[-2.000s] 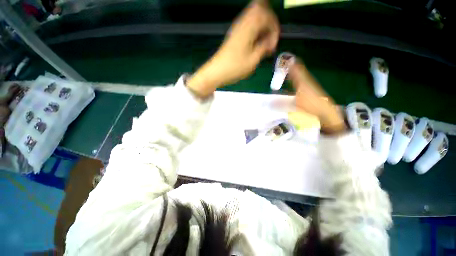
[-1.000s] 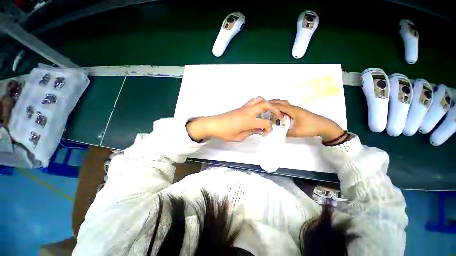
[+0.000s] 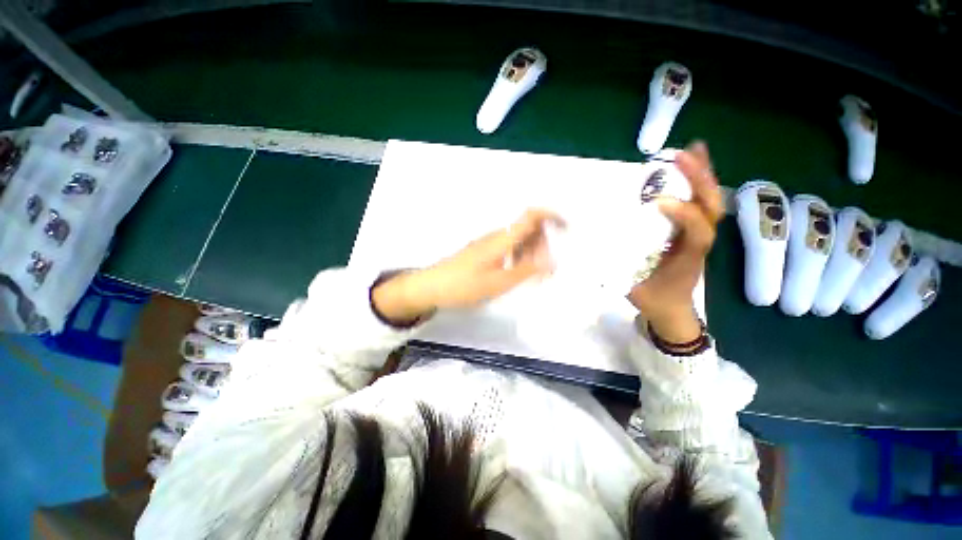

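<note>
A white thermometer-like device (image 3: pixel 636 237) with a small dark screen is held in my right hand (image 3: pixel 686 237) above the right part of the white mat (image 3: pixel 475 200). Its head points up toward the belt and its handle is blurred against the mat. My left hand (image 3: pixel 496 269) is over the middle of the mat, to the left of the device and apart from it. Its fingers are spread, slightly blurred, and nothing shows in it.
Several white devices (image 3: pixel 807 253) stand in a row on the bench at right. Three more lie on the green belt (image 3: pixel 401 84). A whitish parts tray (image 3: pixel 106 195) is at far left. A brown carton (image 3: pixel 137 364) with white devices is below the bench at left.
A second ago both hands worked together on the device near the mat's front. Now the right hand has moved it up and right, and the left hand has come off it.
</note>
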